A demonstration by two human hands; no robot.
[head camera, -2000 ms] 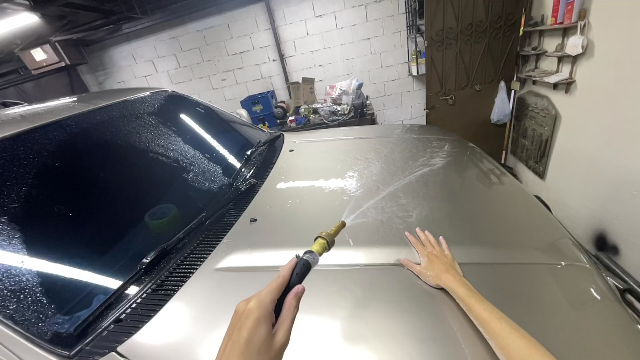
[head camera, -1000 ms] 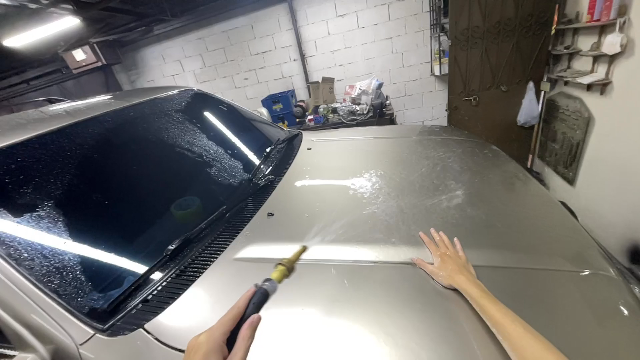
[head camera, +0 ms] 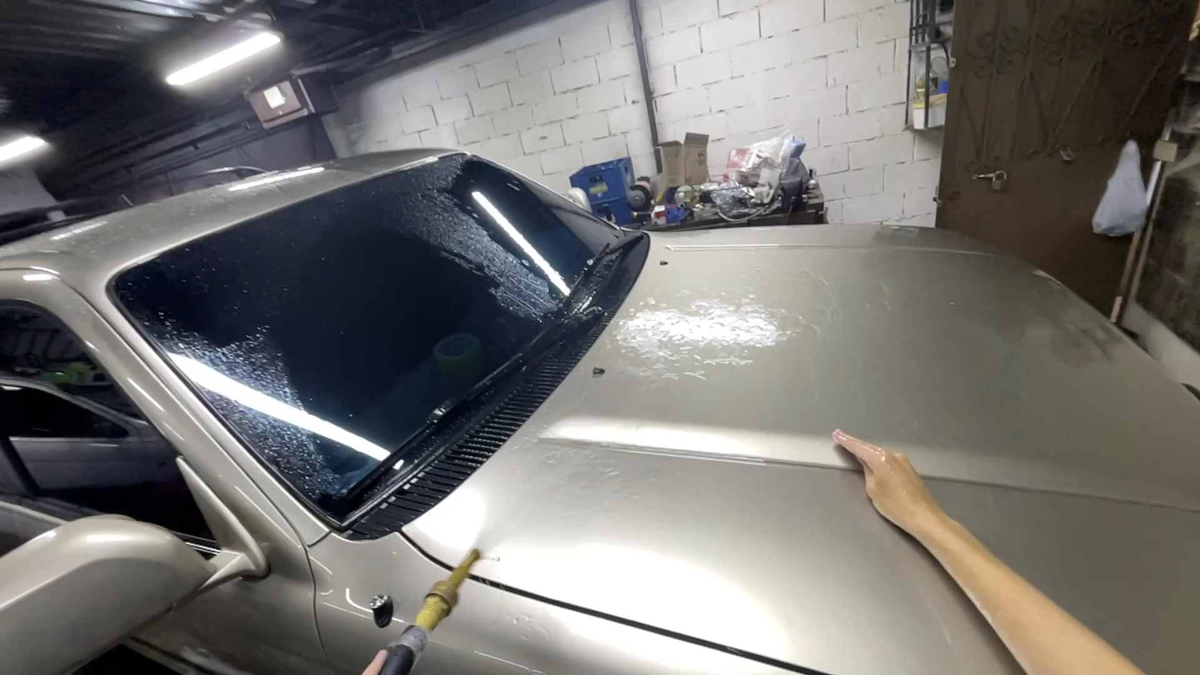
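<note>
At the bottom edge, my left hand (head camera: 375,664) shows only a fingertip or so against the black grip of a brass hose nozzle (head camera: 442,592); the rest of the hand is out of view. The nozzle points up and right over the near edge of the car's wet beige hood (head camera: 712,506), with a small drop by its tip and no spray plain to see. My right hand (head camera: 895,483) rests on the hood's raised crease, its fingers close together and pointing left, holding nothing. Beaded water covers parts of the windshield (head camera: 347,272).
A side mirror (head camera: 103,586) juts out at lower left. Wiper arms (head camera: 497,361) lie along the windshield's base. Behind the car stand a cluttered bench (head camera: 722,223), a blue crate-like object (head camera: 605,190) and a brown metal door (head camera: 1031,122) with a hanging plastic bag (head camera: 1120,192).
The nozzle has moved toward the hood's near edge, and its earlier spray no longer shows. My right hand's spread fingers have come together. The view has swung left.
</note>
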